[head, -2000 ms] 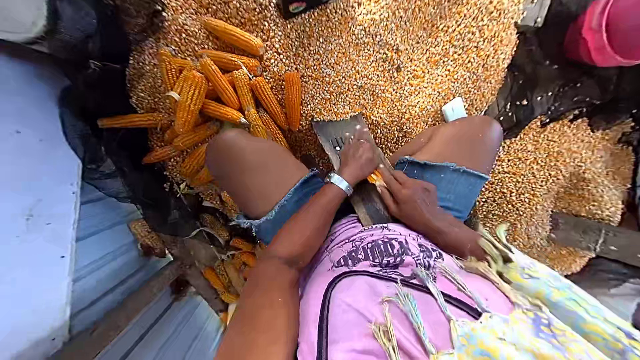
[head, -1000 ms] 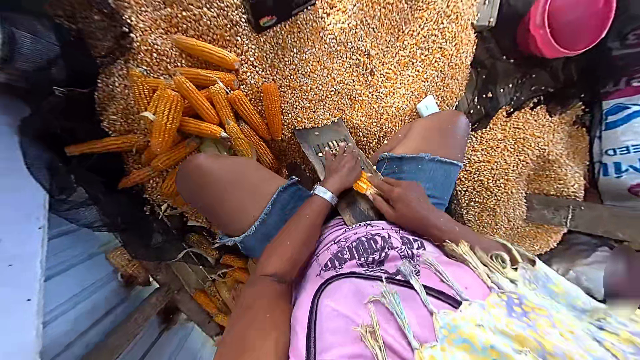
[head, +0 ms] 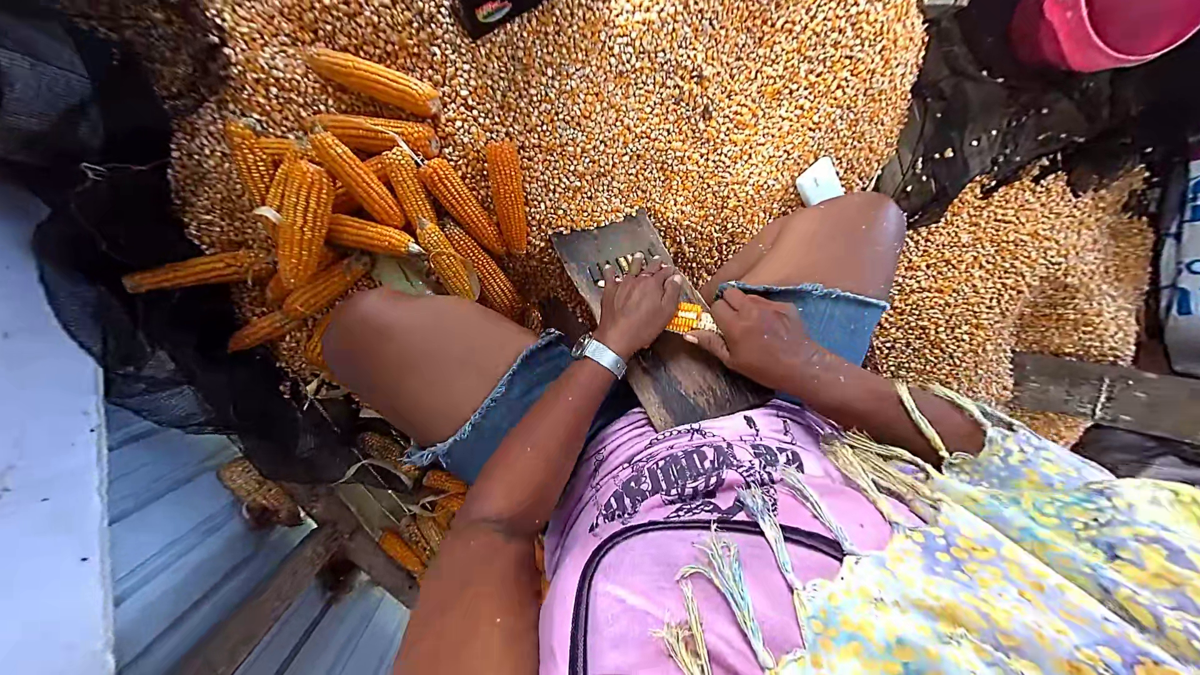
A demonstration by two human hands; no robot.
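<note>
A wooden board (head: 689, 380) slants between my thighs, its far end over a heap of loose maize kernels (head: 694, 122). Across the board lies a partly shelled maize cob (head: 692, 319), between my two hands. My right hand (head: 761, 339) grips the cob's right end, thumb along its near side. My left hand (head: 637, 305), with a watch at the wrist, rests on the board at the cob's left end, fingers stretched toward a row of slots or metal pieces (head: 623, 267). Whether the left fingers grip the cob is hard to tell.
Unshelled maize cobs (head: 305, 220) are piled on the kernels at the left. A pink bucket (head: 1078, 37) stands at the top right. A small white object (head: 819, 181) lies beyond my right knee. More kernels (head: 994, 291) and a plank (head: 1106, 394) lie at the right.
The cob is still at my right hand on the board. My left hand has shifted slightly on the board, its fingers now nearer the row of slots than two seconds ago.
</note>
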